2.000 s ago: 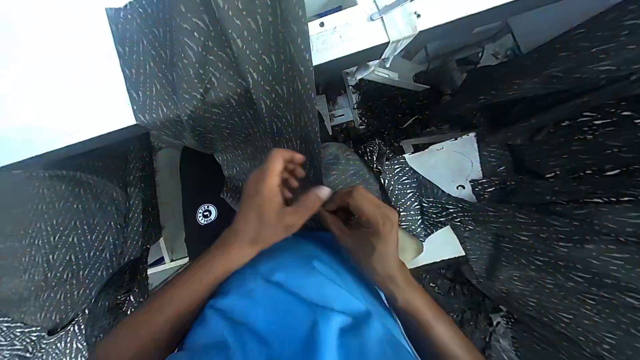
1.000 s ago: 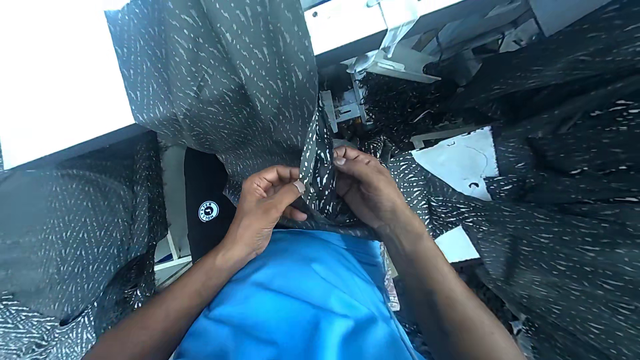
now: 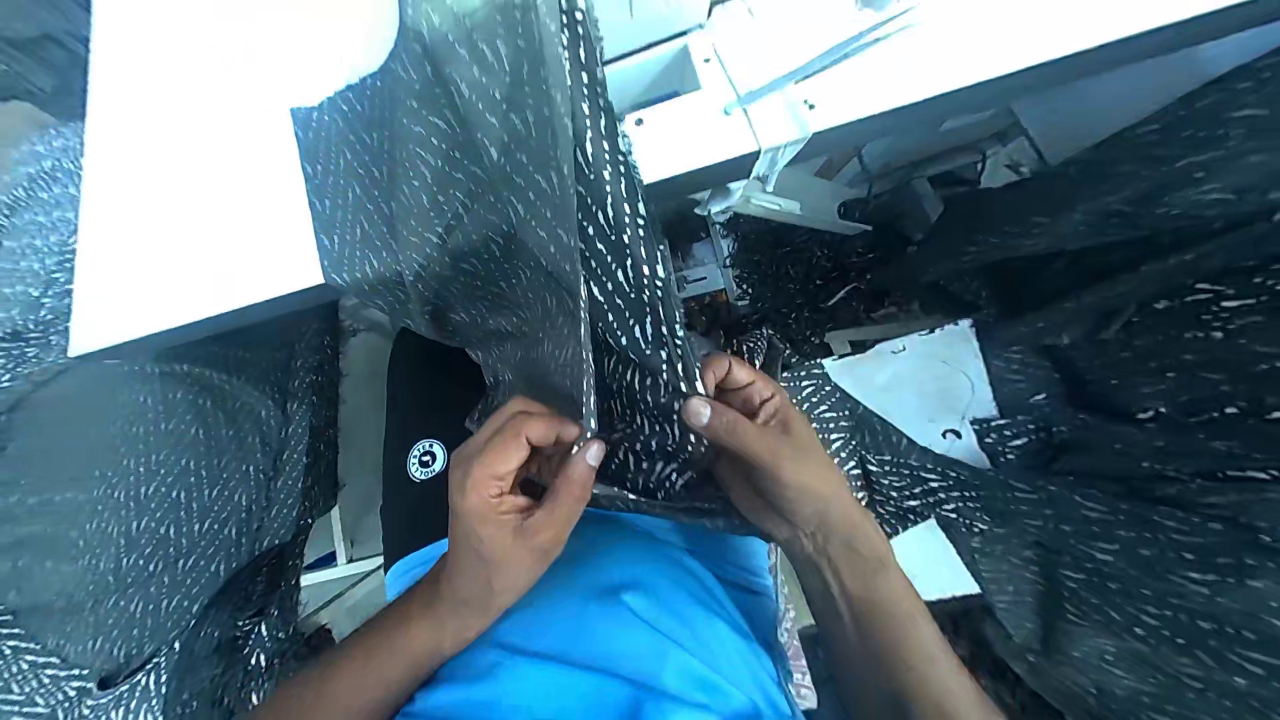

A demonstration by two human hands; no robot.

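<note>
A length of black fabric with white dashes (image 3: 490, 200) hangs over the white table edge and down to my lap. My left hand (image 3: 525, 480) pinches one edge of it between thumb and fingertips, in front of my blue shirt. Across a narrow gap, my right hand (image 3: 760, 440) pinches the other edge the same way. Between the two hands the cloth lies spread, with its bolder-dashed face showing. Where the lower part of the fabric folds near my waist, the hands partly hide it.
A white tabletop (image 3: 200, 180) stands at the upper left, and a white machine table (image 3: 900, 70) runs along the upper right. More dashed black fabric (image 3: 1130, 420) is heaped at the right, and some drapes at the left (image 3: 150, 500). A white plate (image 3: 920, 390) lies beside the right heap.
Two seconds ago my hands were close together; now they are apart, each on a fabric edge. The strip between them has opened out wider than one second ago.
</note>
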